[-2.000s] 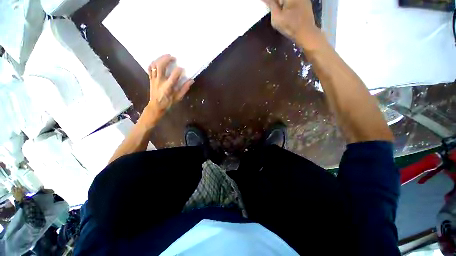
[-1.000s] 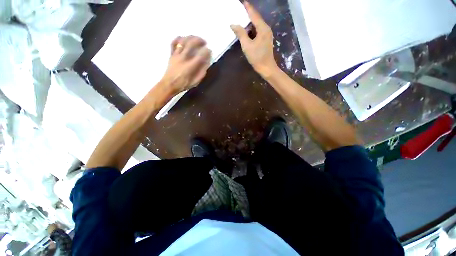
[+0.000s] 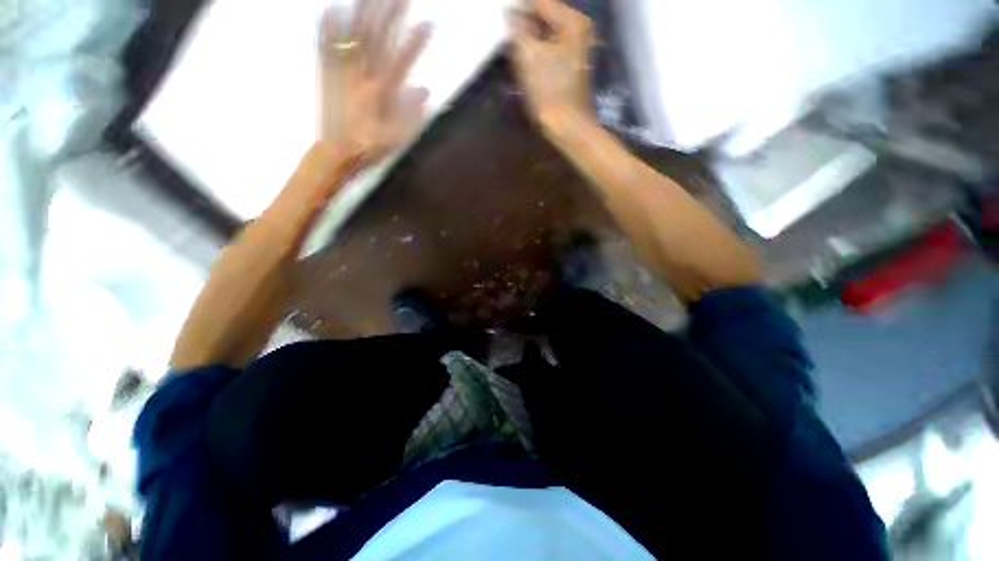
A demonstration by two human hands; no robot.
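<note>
A white cut panel stack (image 3: 241,99) lies on the dark brown table, cut off by the top edge of the picture. My left hand (image 3: 370,82) is over its right part, blurred, with fingers spread and a ring on one finger; whether it touches the stack I cannot tell. My right hand (image 3: 551,55) is at the stack's right corner with its fingers curled. Blur hides whether it grips the corner.
A wide white fabric lay (image 3: 767,66) is at the upper right. The shiny metal base plate (image 3: 805,181) lies below it, with the red handle (image 3: 904,268) further down right. White bundles (image 3: 110,285) fill the left side. The whole picture is blurred.
The stack shows further left in the picture. My left hand has opened from a bunched shape and moved up. My right hand's fingers have curled in from a spread pose.
</note>
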